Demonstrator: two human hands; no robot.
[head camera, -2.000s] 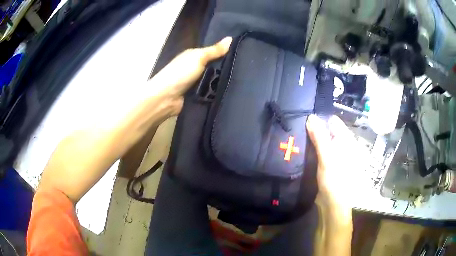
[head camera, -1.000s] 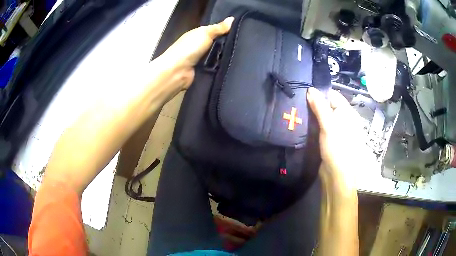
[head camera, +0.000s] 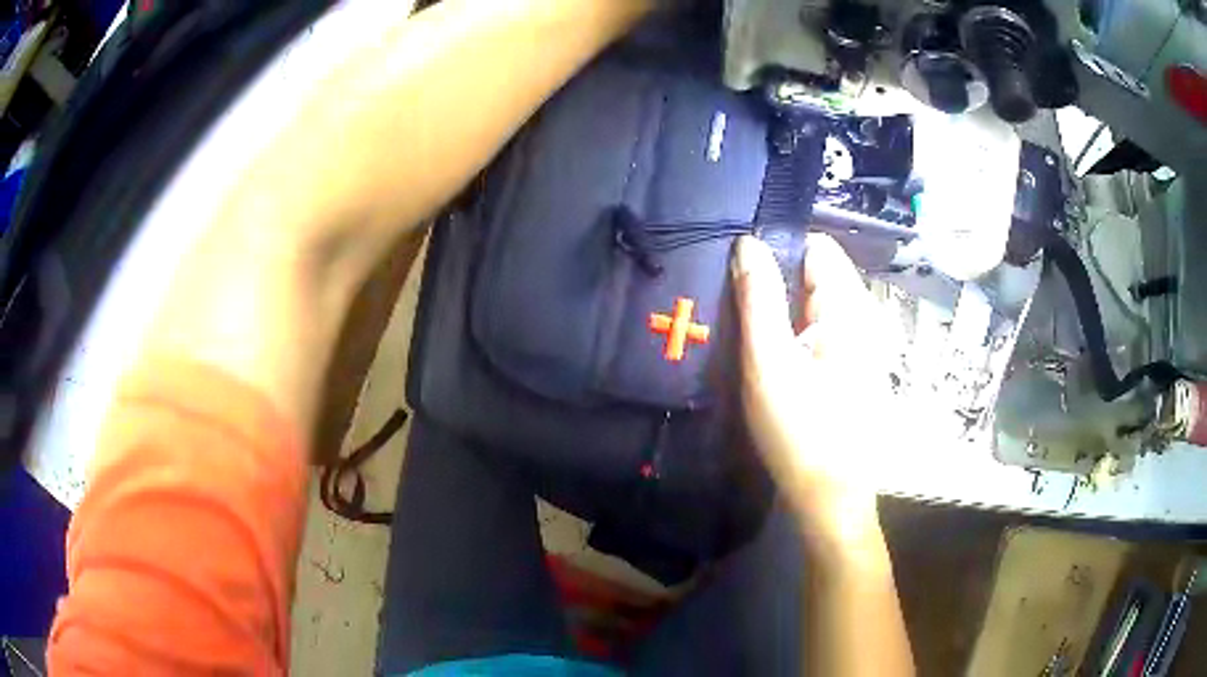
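Observation:
The black padded bag panel (head camera: 530, 437) lies over my lap with its right edge against the sewing machine. Its raised front pocket (head camera: 563, 265) faces up, with a cord zipper pull (head camera: 638, 245) and a red cross mark (head camera: 679, 329). Narrow ribbed black tape (head camera: 790, 179) runs along the right edge, by the machine's metal parts. My right hand (head camera: 801, 357) holds this edge, thumb on the pocket side and fingers at the tape. My left forearm reaches across the panel's upper left; the left hand is beyond the top edge of the picture.
The sewing machine head (head camera: 1125, 93) is at the upper right, over a white table (head camera: 1059, 496). Another white table (head camera: 80, 430) with black pieces (head camera: 119, 185) is at left. A dark strap (head camera: 347, 489) hangs left of my legs. Tools (head camera: 1149, 622) lie at lower right.
My left hand has left the panel's upper left side and moved up out of the picture. The panel has shifted left and turned slightly. My right hand has moved left with its edge.

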